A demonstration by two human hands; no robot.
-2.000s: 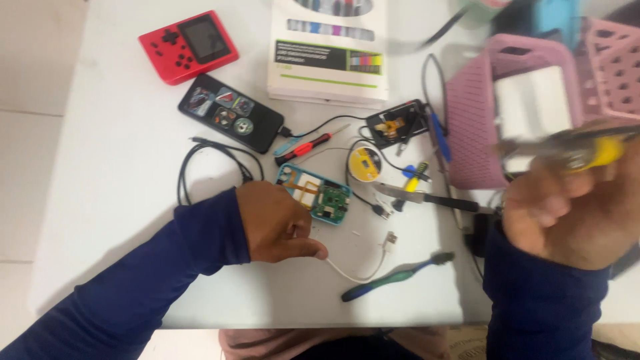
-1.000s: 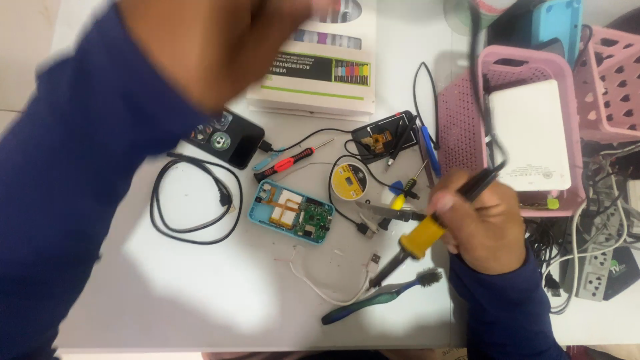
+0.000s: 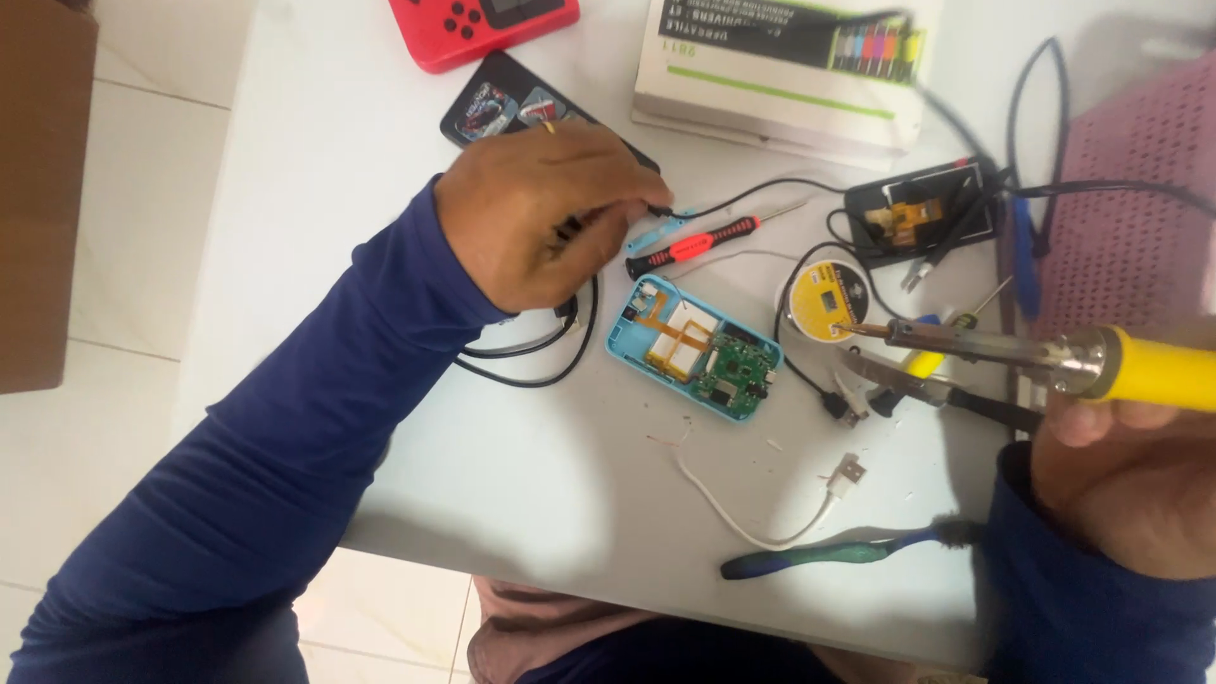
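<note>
My right hand [image 3: 1121, 465] grips a soldering iron [image 3: 1159, 366] by its yellow handle. Its tip points left, over the yellow-labelled solder spool [image 3: 828, 299]. My left hand [image 3: 551, 214] is above the black phone-like device [image 3: 499, 100], by the black cable plug; its fingers curl together, and I cannot tell whether they hold anything. Between the hands lies an opened light-blue case [image 3: 622, 337] with a green circuit board [image 3: 736, 372] and a white battery [image 3: 682, 340] inside. A red and black screwdriver [image 3: 693, 249] rests above the case. A cut white USB cable [image 3: 731, 521] is below it.
A green and blue toothbrush [image 3: 836, 559] lies near the table's front edge. A knife [image 3: 898, 380] and a yellow screwdriver [image 3: 936, 356] lie under the iron. A white box [image 3: 779, 90], a red handheld console [image 3: 475, 28], a black display module [image 3: 921, 214] and a pink basket [image 3: 1121, 190] stand farther back.
My left hand was raised high in front of the view one second ago and is now lower, over the black device. The soldering iron now points left; before, its tip pointed down toward the toothbrush.
</note>
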